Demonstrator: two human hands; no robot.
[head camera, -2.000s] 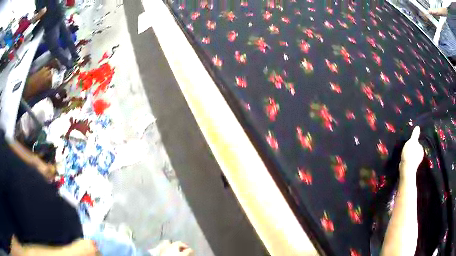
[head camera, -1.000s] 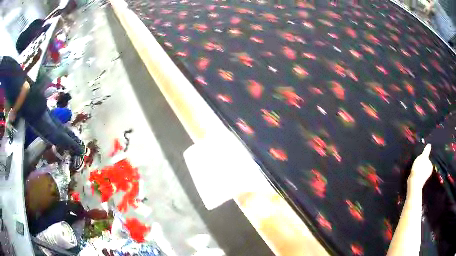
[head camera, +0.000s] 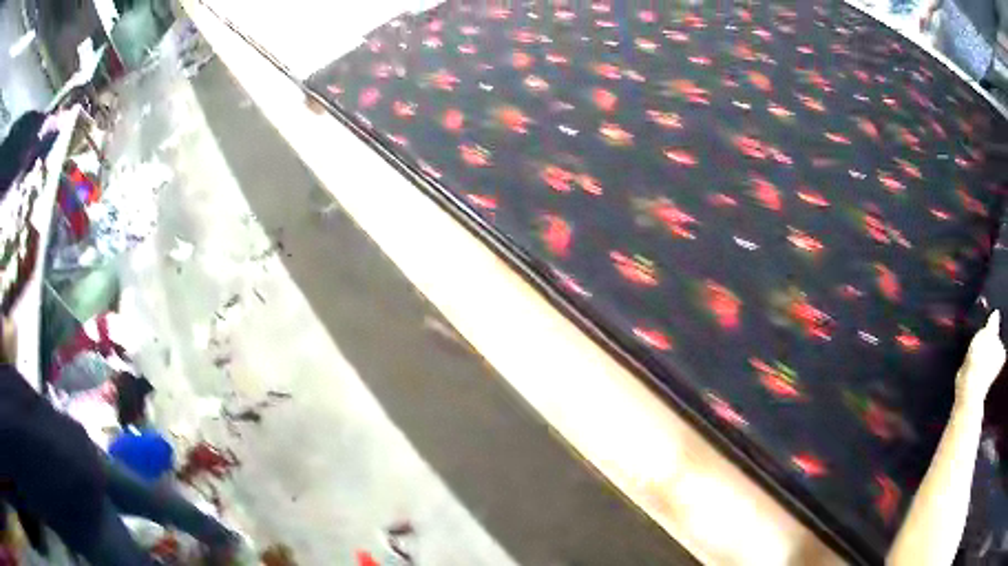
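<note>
Black floral fabric (head camera: 663, 221) with small red rose clusters lies over the long table. Its dark edge (head camera: 520, 260) runs along the pale wooden table rim (head camera: 475, 299). My right hand (head camera: 982, 352) is at the far right of the head view, at the end of a raised forearm, closed on a fold of the fabric; the image is blurred there. My left hand is not in view.
A white area (head camera: 321, 28) lies beyond the fabric's far end. A person in dark clothes (head camera: 66, 475) is at the lower left by another table. Scraps and a blue object (head camera: 142, 451) lie on the grey floor. Another person (head camera: 973, 39) is at the upper right.
The view has moved forward along the table, and the fabric's far end now shows. My right hand has travelled along, still holding the fabric. The white piece on the rim has left view.
</note>
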